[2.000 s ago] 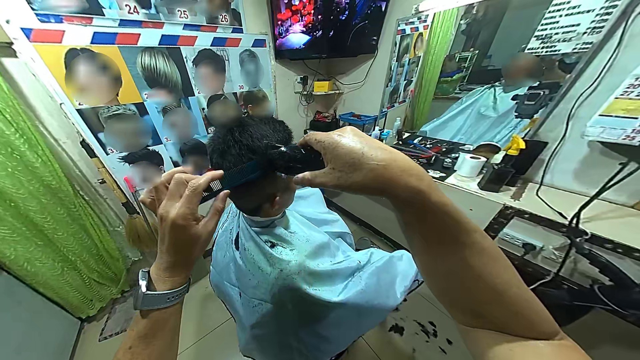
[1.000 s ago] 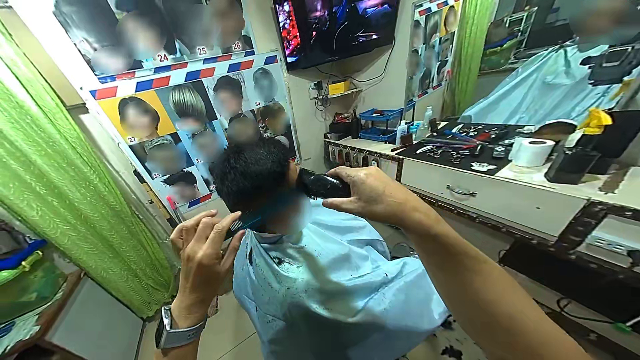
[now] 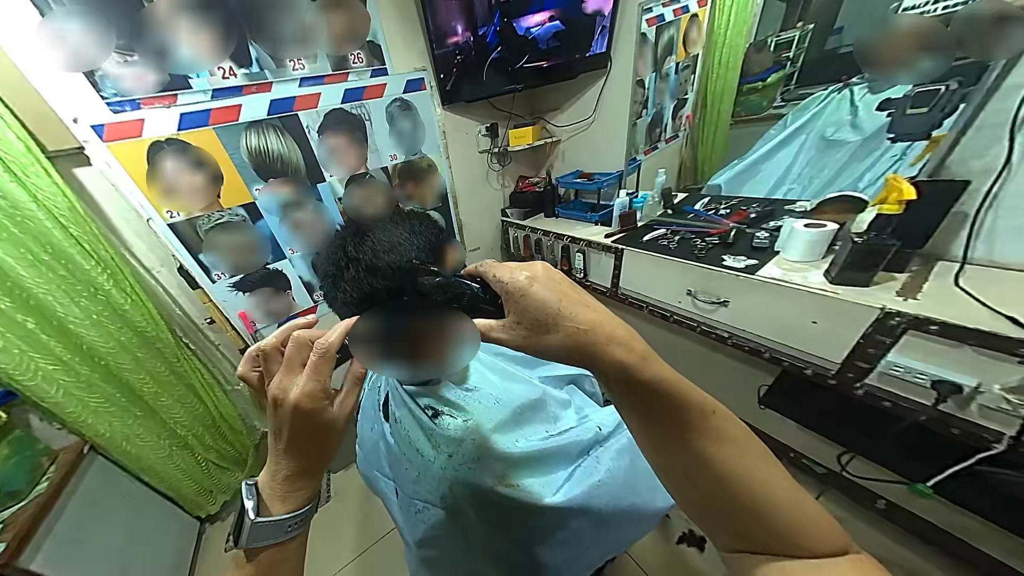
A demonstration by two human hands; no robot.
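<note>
A seated person with short black hair [image 3: 384, 252] wears a light blue barber's cape [image 3: 496, 448] dotted with hair clippings. My right hand [image 3: 552, 312] holds a black hair clipper [image 3: 464, 292] against the side of the head. On the other side of the head my left hand [image 3: 308, 376], with a grey-banded watch [image 3: 276, 524] on the wrist, pinches the end of a dark comb [image 3: 344, 352]. The rest of the comb is hidden by blur at the head.
A counter [image 3: 836, 296] at the right bears scissors, combs, a toilet paper roll [image 3: 808, 240] and a blue tray rack [image 3: 588, 196] below a mirror. A green curtain [image 3: 88, 320] hangs at the left. Hair clippings [image 3: 690, 540] lie on the tiled floor.
Both hands stay at the head, with clipper and comb still held. The comb, seen along more of its length two seconds ago, is now mostly hidden. The view has shifted.
</note>
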